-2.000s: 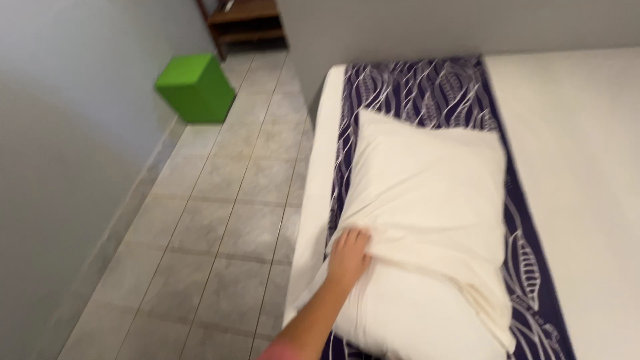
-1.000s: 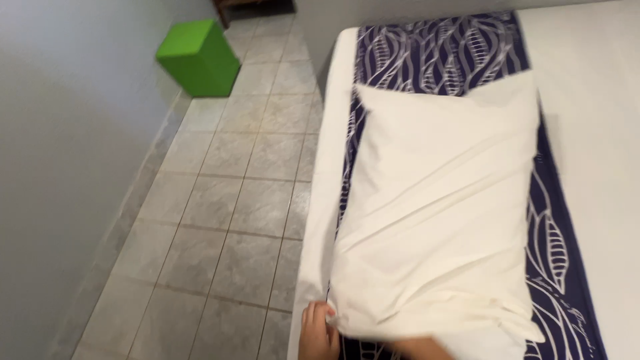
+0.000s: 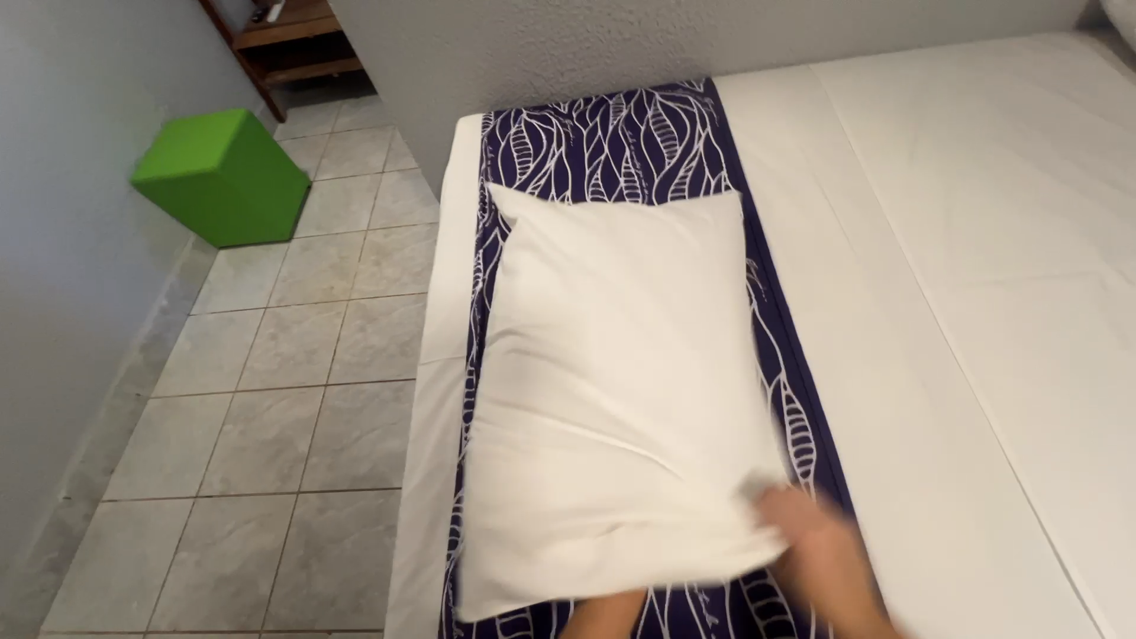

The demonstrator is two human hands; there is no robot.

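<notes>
A white pillow in a white pillowcase (image 3: pixel 621 355) lies lengthwise on a dark purple bed runner with white leaf-like patterns (image 3: pixel 612 146), across a bed with a white sheet (image 3: pixel 932 293). At the pillow's lower right corner is my right hand (image 3: pixel 794 524), blurred, its fingers at the cloth; its exact grip is unclear. My left forearm (image 3: pixel 608 617) shows at the bottom edge, and the hand itself is hidden beneath or behind the pillow's near end.
A green cube stool (image 3: pixel 222 177) stands on the grey tiled floor (image 3: pixel 293 426) by the left wall. A wooden shelf (image 3: pixel 288 31) is at the upper left. A grey textured wall (image 3: pixel 568 44) borders the bed's far side.
The pillowcase now covers the near part of the pillow, which stuck out two seconds ago. One hand, seen at the pillow's lower left corner a second ago, no longer shows there.
</notes>
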